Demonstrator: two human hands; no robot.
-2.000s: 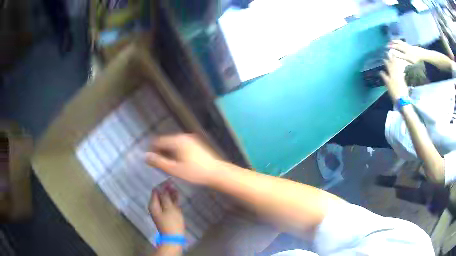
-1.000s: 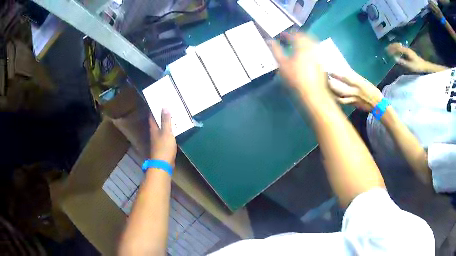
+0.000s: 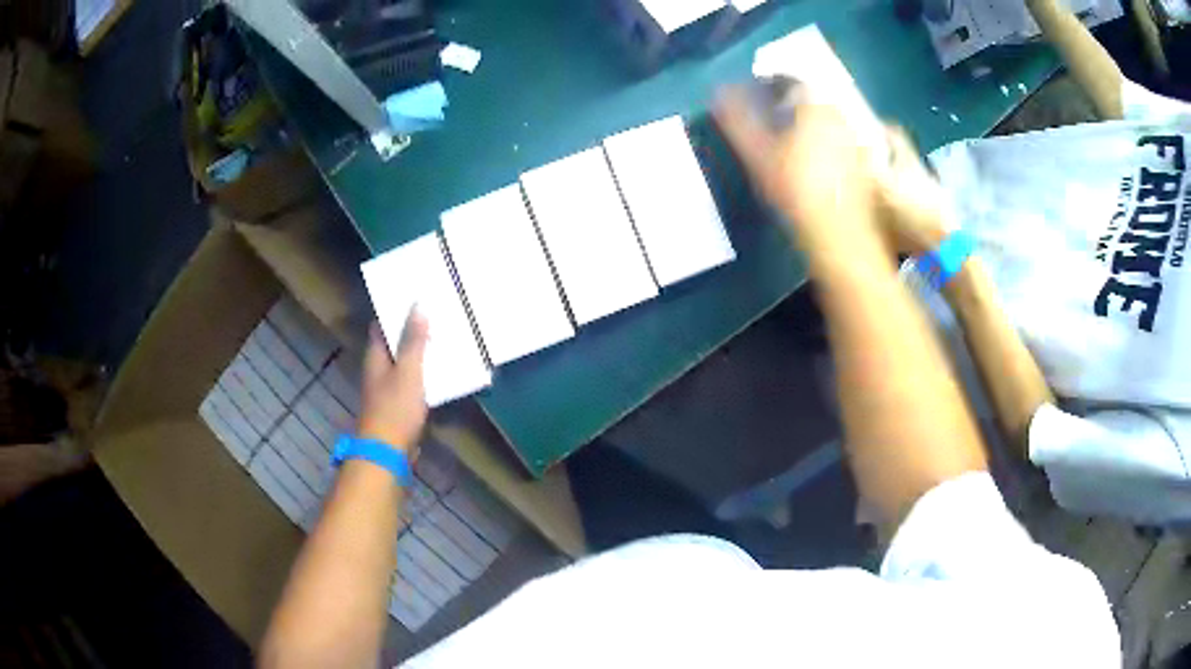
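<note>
Several white unit boxes lie side by side in a slanted row on the green bench, close to its edge. My left hand grips the leftmost box, thumb on its top face. My right hand is blurred just beyond the row's right end, beside another white box; whether it holds anything cannot be told. Below the bench edge, an open brown carton holds tight rows of white boxes; my left forearm hides part of them.
Another person's hand and forearm with a blue wristband reach in beside my right forearm. A grey metal post, blue scrap and dark ribbed item are at the bench's left. More white boxes stand at the back.
The row of boxes has moved across the bench toward its near edge, with my left hand still at its left end. The other person's arm now overlaps behind my right hand. The view has shifted.
</note>
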